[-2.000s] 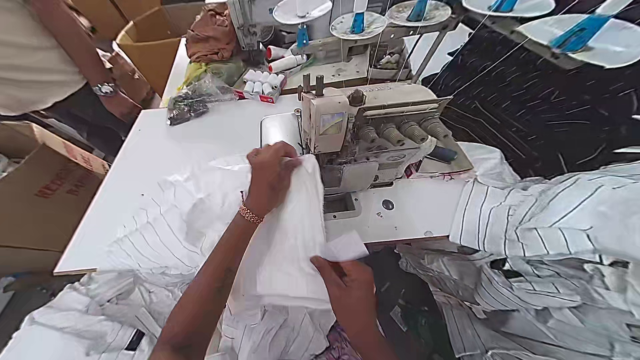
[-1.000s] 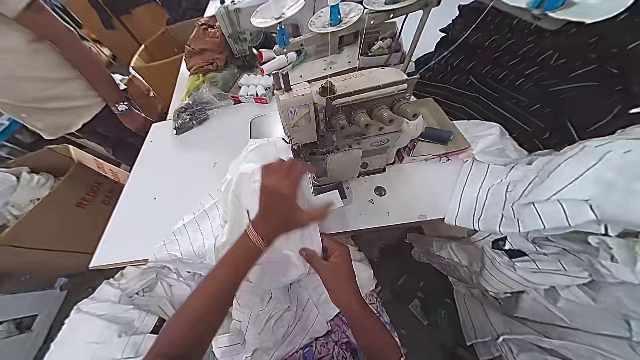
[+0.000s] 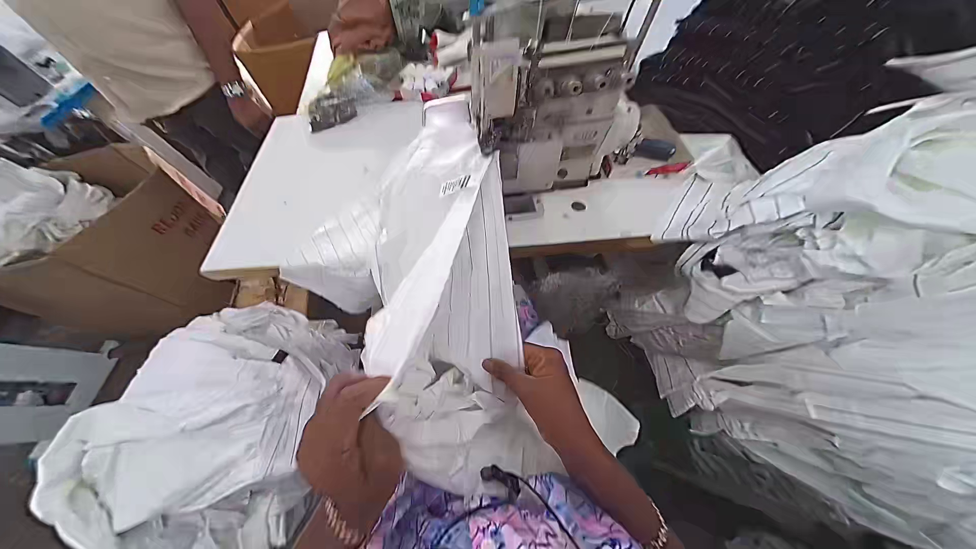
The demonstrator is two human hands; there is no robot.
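A white pinstriped fabric garment piece [image 3: 476, 282] stretches from the presser foot area of an overlock sewing machine [image 3: 564, 114] down toward my lap. My left hand [image 3: 351, 435] grips a folded white edge of it at the lower left. At its lower right edge my right hand [image 3: 534, 381] pinches the striped layer between thumb and fingers. A small tag with printed marks [image 3: 456, 184] lies on the cloth near the machine. The fabric's lower part bunches over my lap, above a patterned garment.
Heaps of white striped garments lie at the left [image 3: 206, 404] and right [image 3: 854, 343]. The white table [image 3: 305, 191] has a plastic bag and thread cones at its back. A cardboard box [image 3: 137, 229] and a standing person [image 3: 137, 61] are at the left; dark fabric [image 3: 747, 76] lies behind.
Both hands have moved down, away from the machine toward my lap. The fabric, earlier gathered beneath the hands beside the machine, now stretches from it to both hands.
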